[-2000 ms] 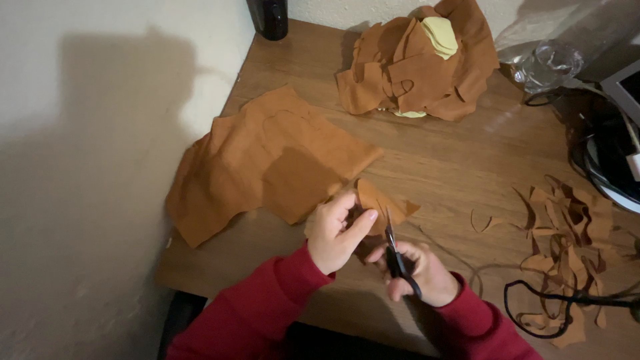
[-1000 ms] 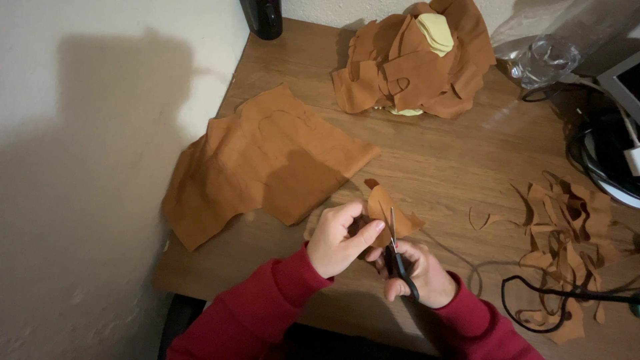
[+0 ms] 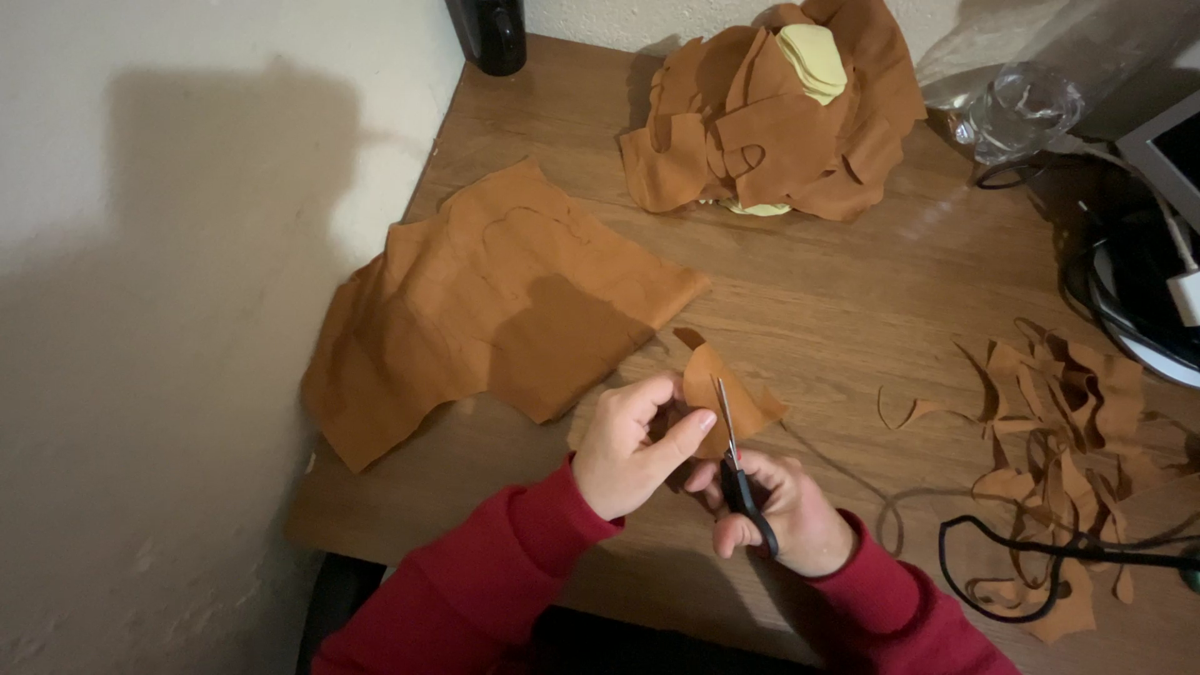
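Observation:
Between thumb and fingers, my left hand (image 3: 637, 441) pinches a small brown leather-like piece (image 3: 727, 398) just above the desk's front part. My right hand (image 3: 787, 511) holds black-handled scissors (image 3: 741, 492), fingers in the loops. Their narrow metal blades point up across the small piece; whether they are parted is hard to tell. A large brown sheet (image 3: 525, 300) of the same material, with faint curved lines on it, lies flat to the left of the hands. Farther back is a heap of brown pieces (image 3: 787, 141) with pale yellow cut pieces (image 3: 812, 58) on top.
Thin brown offcuts (image 3: 1069, 422) are strewn at the right of the wooden desk (image 3: 844, 281). A black cord loop (image 3: 998, 614) overlaps them. Cables, a clear plastic container (image 3: 1022, 112) and a device's edge (image 3: 1162, 131) stand at the back right. A dark cylindrical object (image 3: 492, 37) is back left, beside the wall.
The small piece has turned in my left hand, and a darker end now shows above it. The scissors have stayed near it. The sheet and the heap have not moved.

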